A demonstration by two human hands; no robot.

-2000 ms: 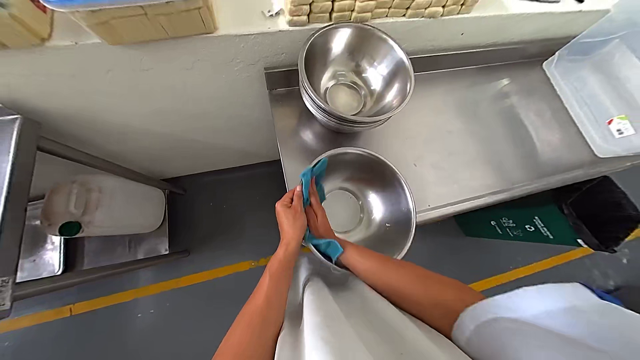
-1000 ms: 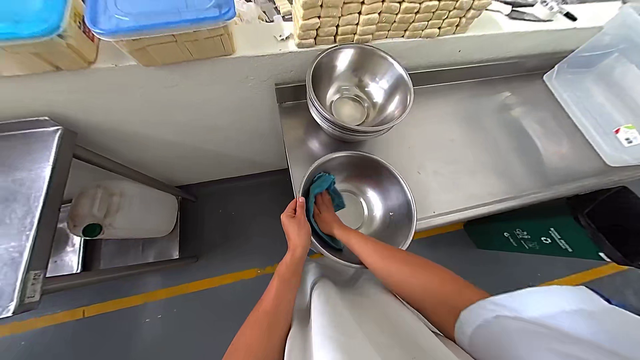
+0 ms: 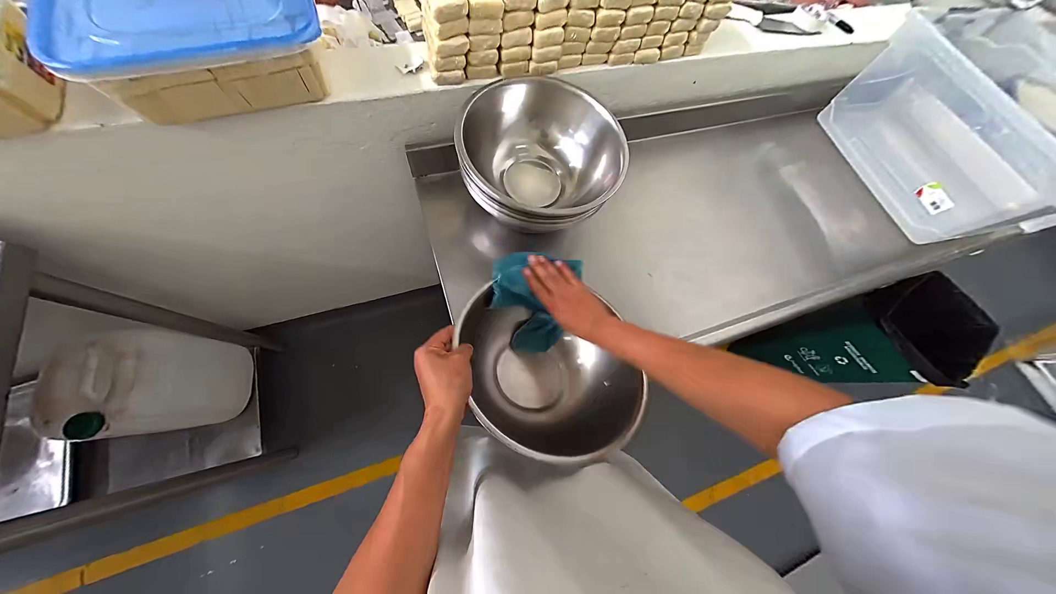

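A stainless steel mixing bowl [image 3: 602,404] is tilted at the near edge of the steel table, its opening facing up toward me. My left hand [image 3: 444,371] grips its left rim, thumb near the inside. My right hand [image 3: 569,299] lies over the far rim, fingers fairly straight, pressing a teal cloth [image 3: 538,328] against the rim; part of the cloth hangs into the bowl. Just beyond stands a stack of similar steel bowls [image 3: 540,148], upright on the table.
The steel table [image 3: 701,239] bears a clear plastic bin [image 3: 949,157] at the right. Wrapped blocks [image 3: 569,37], a blue-lidded container [image 3: 173,33] and a knife [image 3: 784,23] lie on the ledge behind. A green bin [image 3: 833,351] stands below; a plastic jug [image 3: 157,384] rests on a lower shelf at left.
My right hand and the cloth have moved from the bowl's left inner side to its far rim. My left hand still holds the left rim.
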